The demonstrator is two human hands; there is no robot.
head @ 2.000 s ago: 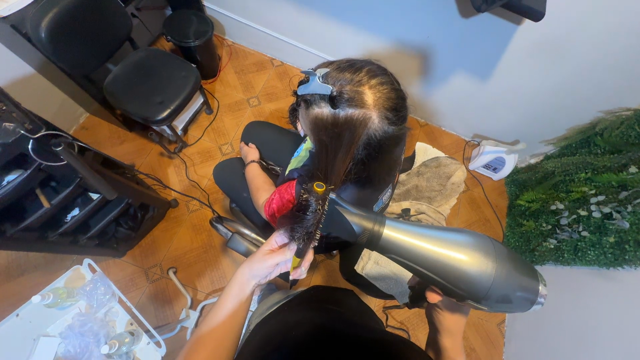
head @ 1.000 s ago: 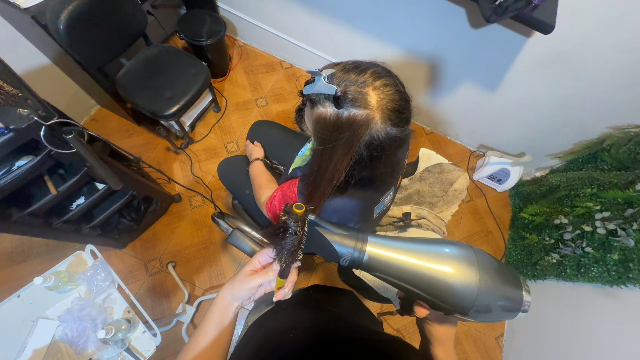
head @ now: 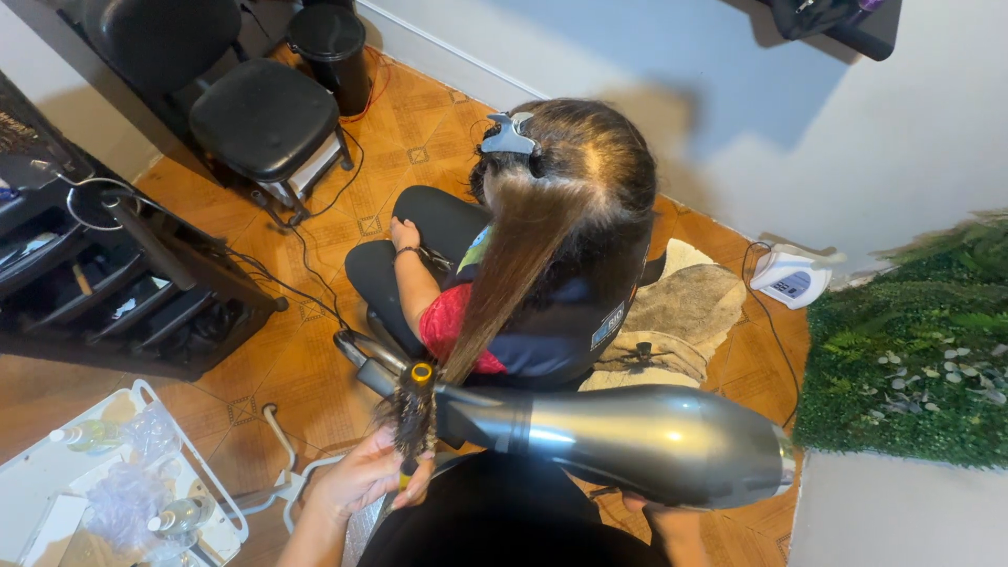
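My left hand [head: 376, 472] holds a round hairbrush [head: 417, 409] by its handle, the ends of a stretched section of brown hair [head: 508, 268] around its bristles. My right hand [head: 657, 508], mostly hidden, grips a silver hair dryer [head: 654, 445] from below, its nozzle just beside the brush. The hair belongs to a seated person [head: 606, 157] seen from above and behind. A light blue-grey hair clip [head: 509, 134] pins hair at the top of the head.
A black chair [head: 264, 118] and black bin [head: 327, 47] stand at upper left. A dark shelf unit [head: 102, 276] and white trolley [head: 224, 504] with bottles are at left. A towel [head: 685, 307] lies behind the seated person; a green plant panel [head: 913, 354] is at right. Cables cross the floor.
The brush has moved down and outward along the hair section to its ends, away from the head. The dryer nozzle has followed it.
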